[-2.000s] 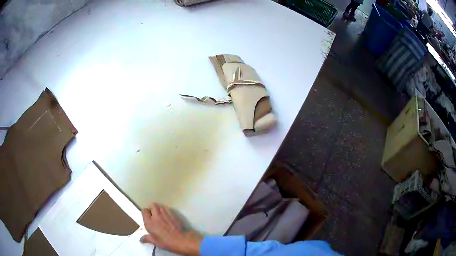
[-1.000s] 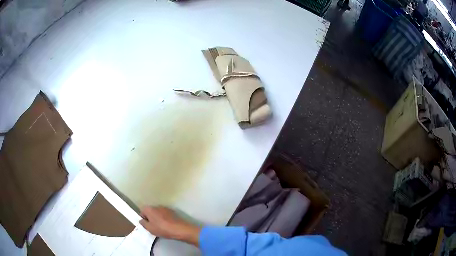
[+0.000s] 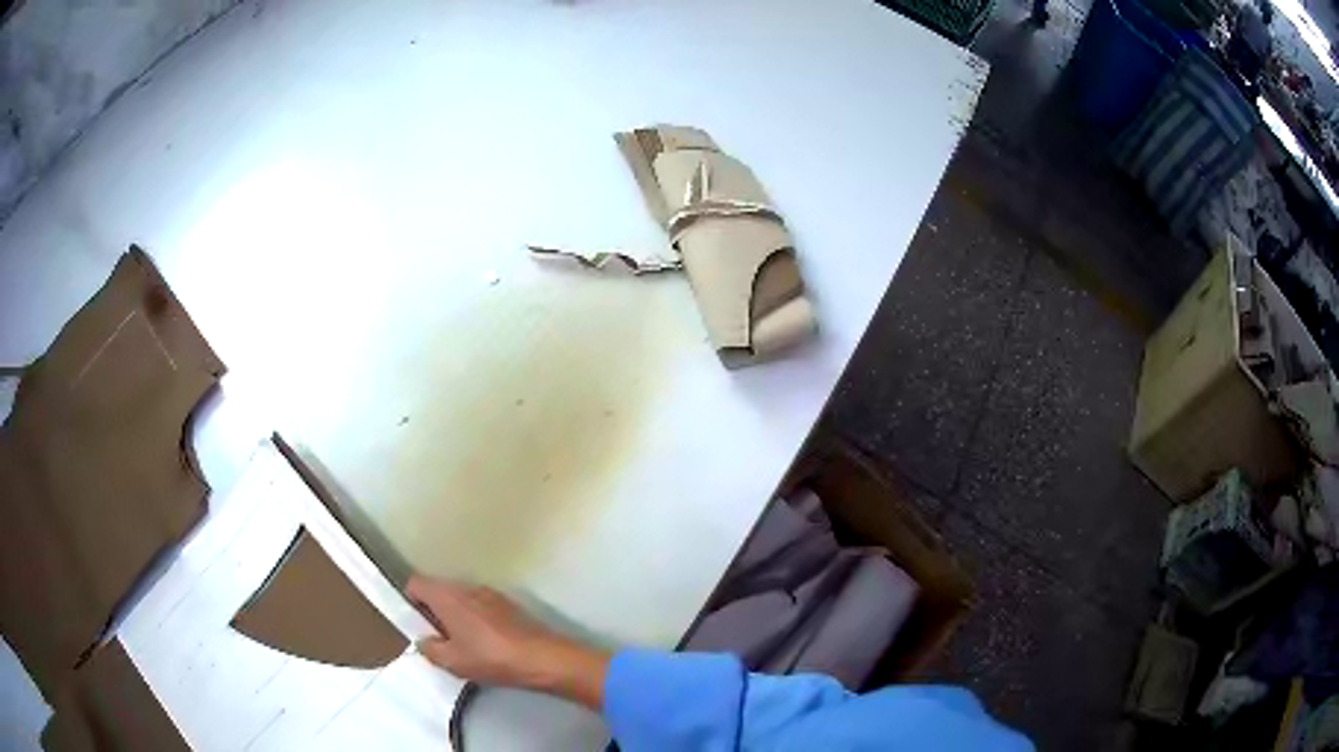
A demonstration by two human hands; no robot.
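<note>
The white card marking template (image 3: 198, 617) lies over brown fabric at the lower left, cut off by the bottom edge. Brown shows through its window and at its lower left side. My right hand (image 3: 477, 632) is at the template's right edge, fingers bent together on it; the fingertips are partly hidden and no chalk can be made out. A pile of brown cut panels (image 3: 88, 470) lies to the left, with a curved notch and pale marked lines near its top corner. My left hand is not in view.
A tied beige bundle (image 3: 734, 257) with a loose fabric strip (image 3: 602, 263) lies on the white table (image 3: 367, 176), beyond a yellowish stain. A carton of greyish rolls (image 3: 822, 588) stands below the table's right edge. More boxes stand across the floor at the right.
My right hand has gone from spread fingers on the card to fingers drawn together at its edge. More brown shows at the template's lower left. The view has shifted slightly.
</note>
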